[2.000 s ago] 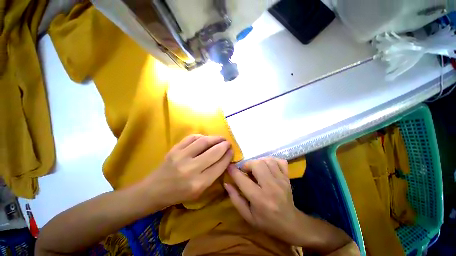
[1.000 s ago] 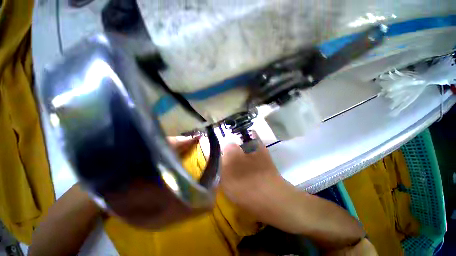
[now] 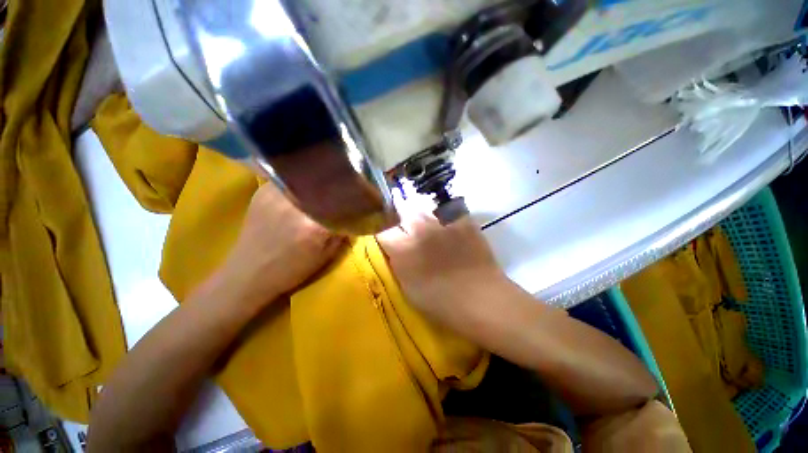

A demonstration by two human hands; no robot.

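Observation:
The mustard-yellow garment panel (image 3: 345, 354) lies under the head of the sewing machine (image 3: 399, 106) and hangs over the table's front edge. A seam line runs down its middle. My left hand (image 3: 292, 230) lies on the cloth at the left of the needle area, its fingers partly hidden behind the chrome guard (image 3: 292, 115). My right hand (image 3: 438, 257) is on the cloth's right edge, close to the presser area, its fingertips partly hidden by the machine parts. Both hands hold the cloth. The needle itself is hidden.
Long yellow sewn pieces (image 3: 53, 239) lie at the table's left. A green basket (image 3: 775, 310) with yellow pieces stands at the right, below the table edge (image 3: 620, 268). White strands (image 3: 713, 115) hang by the machine at the right.
Both hands have moved up from the table's front edge to the needle area, with the cloth between them. The machine head appears larger than two seconds ago; the chrome guard covers less than one second ago.

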